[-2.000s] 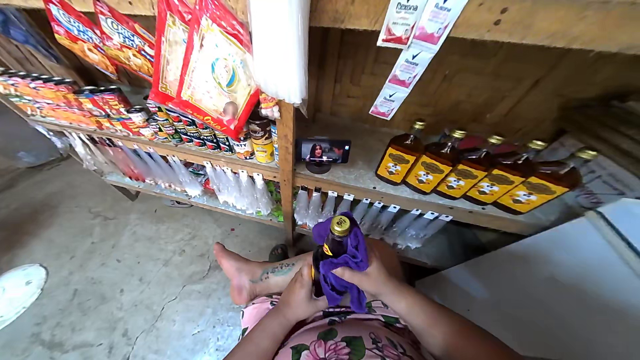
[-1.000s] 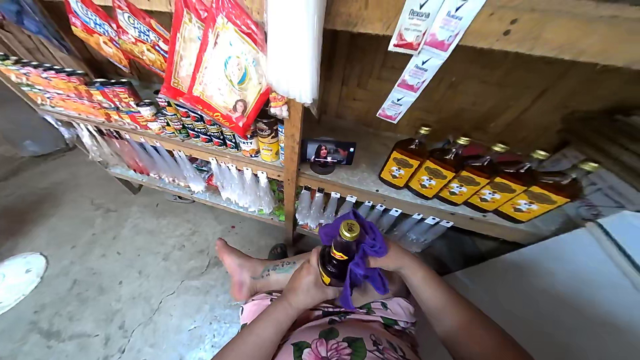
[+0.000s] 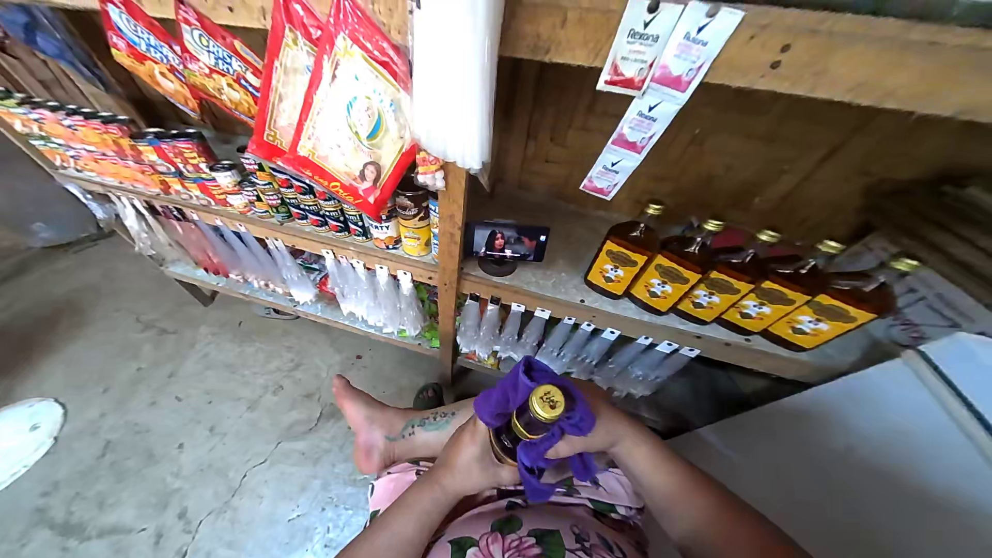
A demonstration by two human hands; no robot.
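Observation:
A dark glass bottle (image 3: 508,442) with a gold cap stands tilted above my lap, its cap toward the camera. My left hand (image 3: 474,461) is closed around the bottle's left side. A purple cloth (image 3: 531,380) wraps behind and along the right of the bottle's neck, with one end hanging down in front. My right hand (image 3: 593,426) grips the cloth against the bottle; some of its fingers are hidden by the fabric. The bottle's lower part is hidden by my hands.
Several amber bottles with yellow labels (image 3: 705,291) line the right shelf, beside a phone (image 3: 506,242) on a small stand. Canned goods (image 3: 310,205) fill the left shelf. Plastic bags hang below the shelf edges. Sachets (image 3: 643,124) hang above. A white surface (image 3: 837,442) is at right.
The cloth has shifted from the bottle's right side to wrap behind its neck as well. Both hands stay on the bottle and cloth.

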